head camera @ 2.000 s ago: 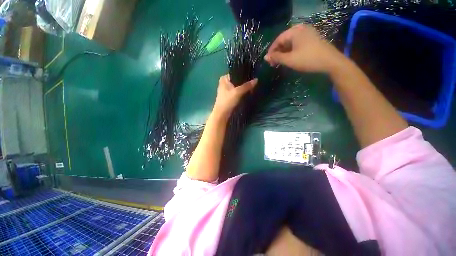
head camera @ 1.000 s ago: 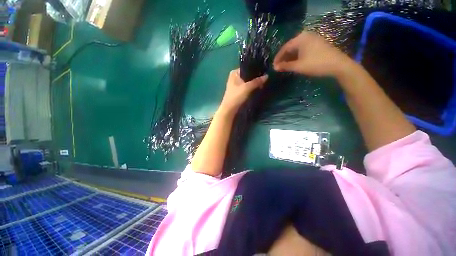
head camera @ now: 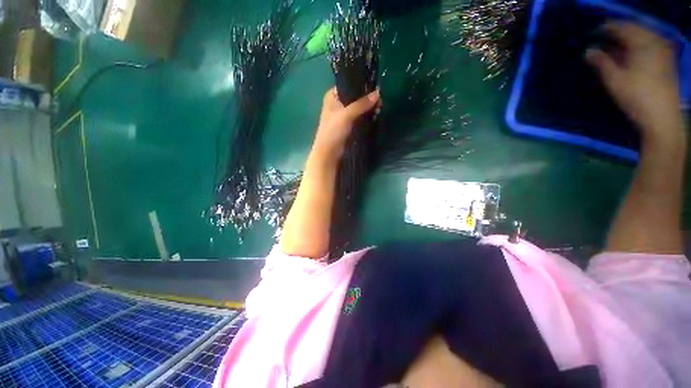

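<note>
My left hand is closed around a thick black wire bundle, silvery tips fanned out above the fist and the strands running down past the forearm. My right hand is over the blue-rimmed parts tray with dark contents, its fingers bent and blurred; whether it holds anything cannot be told. A second wire bundle lies on the green bench left of my left hand, with silvery ends. Loose leads spread to the right of the held bundle.
A green scrap lies between the bundle tops. Wire piles lie left of the tray. A white badge card in a clear holder is near my lap. A cardboard box and plastic bags are far left. Blue mesh is below the bench edge.
My right hand has moved right, from beside the top of the held bundle to over the tray. My left hand still grips the bundle. The camera view has shifted slightly.
</note>
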